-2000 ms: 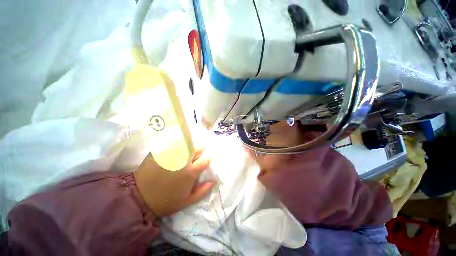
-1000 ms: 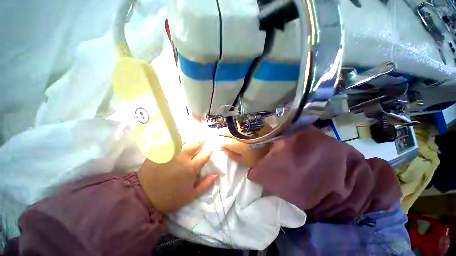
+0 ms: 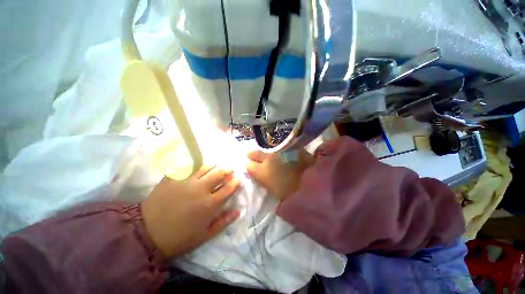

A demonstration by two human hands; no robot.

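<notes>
White fabric [image 3: 256, 244] lies bunched below my hands, with fine dark threads over it. My left hand [image 3: 187, 209] rests flat on it, fingers slightly apart and pointing towards the needle area. My right hand [image 3: 276, 172] is on the fabric just below the needle area [image 3: 270, 135], its fingertips close to the left ones. Glare washes out the fabric edge at the fingertips, so a grip of the right hand cannot be told. The white sewing machine head [image 3: 247, 95] with a blue stripe stands above, with a big chrome loop [image 3: 337, 51] in front.
The pale-yellow lamp [image 3: 158, 118] hangs just above my left hand. More white cloth [image 3: 52, 172] is heaped at left. Metal levers and a dark knob [image 3: 444, 142] are right of the head. Yellowish cloth [image 3: 489, 184] and a red plastic item [image 3: 495, 264] are at far right.
The machine head and lamp have shifted left in view. My right hand, earlier largely behind the chrome loop, shows more clearly. Both hands stay on the fabric near the needle area.
</notes>
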